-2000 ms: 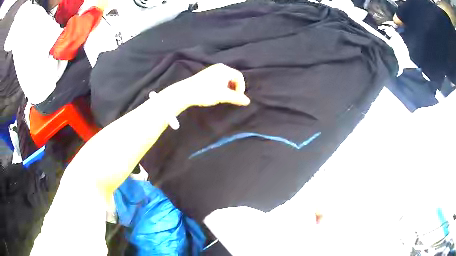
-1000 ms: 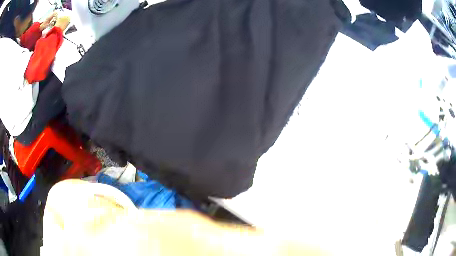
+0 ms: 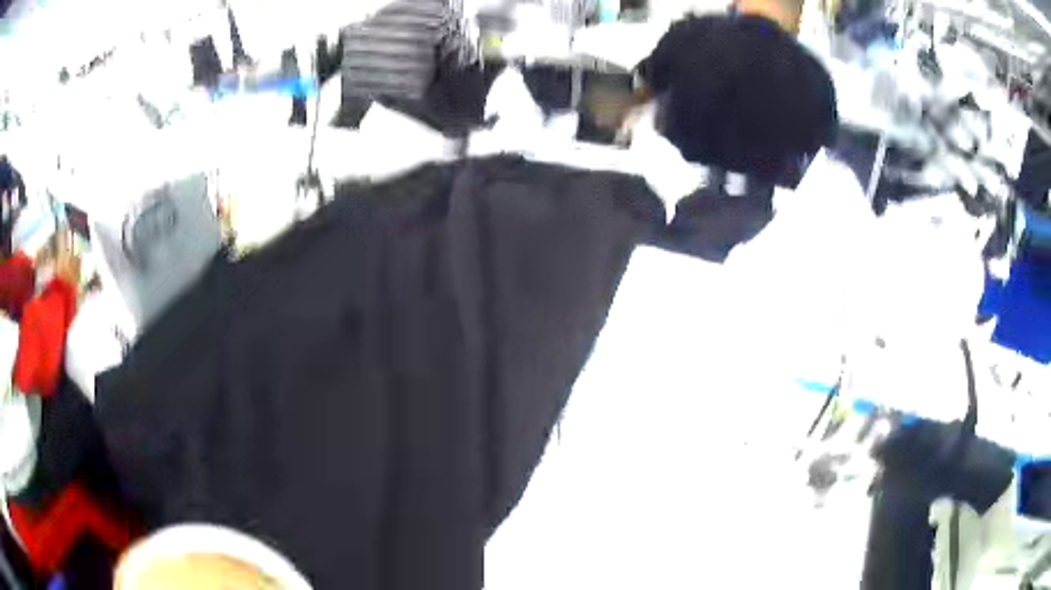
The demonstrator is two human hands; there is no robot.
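Observation:
A large black cloth garment point(image 3: 380, 346) lies spread over the left and middle of the white table point(image 3: 645, 426), with long soft folds running down it. Its right edge slants across the table, and its lower part runs out of the bottom of the frame. Neither of my hands can be made out. A blurred tan shape with a white rim point(image 3: 208, 559) is cut off by the bottom edge at the left; I cannot tell which part of me or what thing it is.
Overexposed machine parts stand at the right, beside a black cloth wrap point(image 3: 951, 461). A person in black point(image 3: 743, 98) bends over work ahead. Another person's red sleeve point(image 3: 44, 334) shows at the left, above a red stool point(image 3: 69, 524). A blue crate point(image 3: 1020, 294) is at far right.
The view has lifted and shows more of the workshop ahead. My left hand, over the cloth at first, is out of view. The cloth lies smoother, and the light blue line on it no longer shows.

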